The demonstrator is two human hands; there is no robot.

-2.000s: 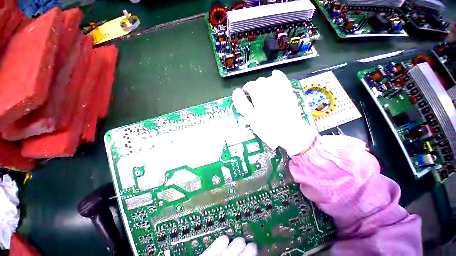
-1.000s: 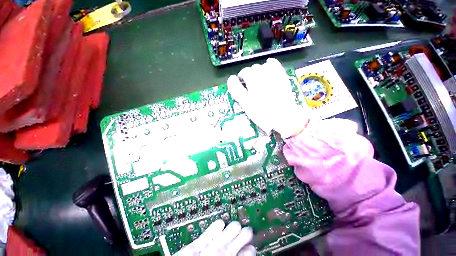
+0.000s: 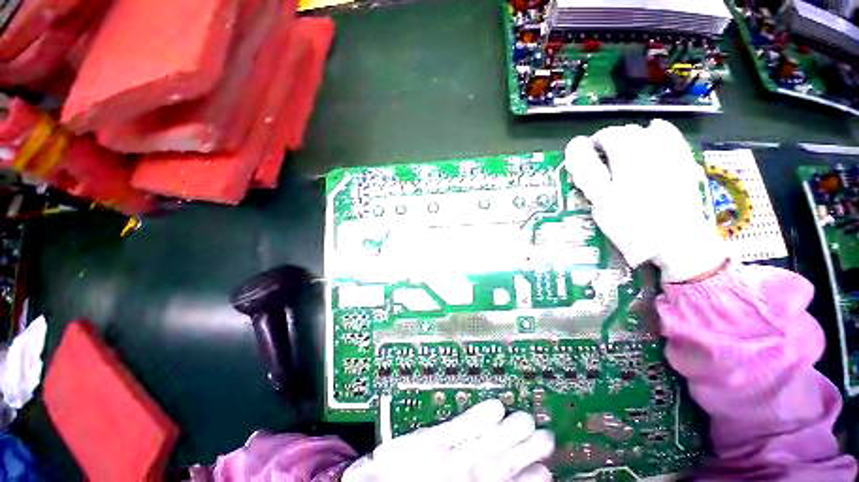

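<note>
A large green circuit board (image 3: 527, 325) lies solder side up in front of me, with strong glare on its upper half. My right hand (image 3: 645, 193), in a white glove, is bent over the board's far right corner and grips it; its fingertips are partly hidden. My left hand (image 3: 461, 450), also in a white glove, lies rather flat on the board's near part, fingers extended and holding nothing. Its thumb cannot be made out.
Red foam pads (image 3: 160, 75) are stacked at far left, and another pad (image 3: 108, 405) lies near left. A black scanner-like tool (image 3: 273, 325) is left of the board. Component-side boards (image 3: 612, 80) lie behind and at right. A yellow ring dish (image 3: 730, 202) is beside my right hand.
The view has turned left, so the board and bench things appear further right. My left hand has come further onto the board's near part. My right hand keeps its place at the far corner.
</note>
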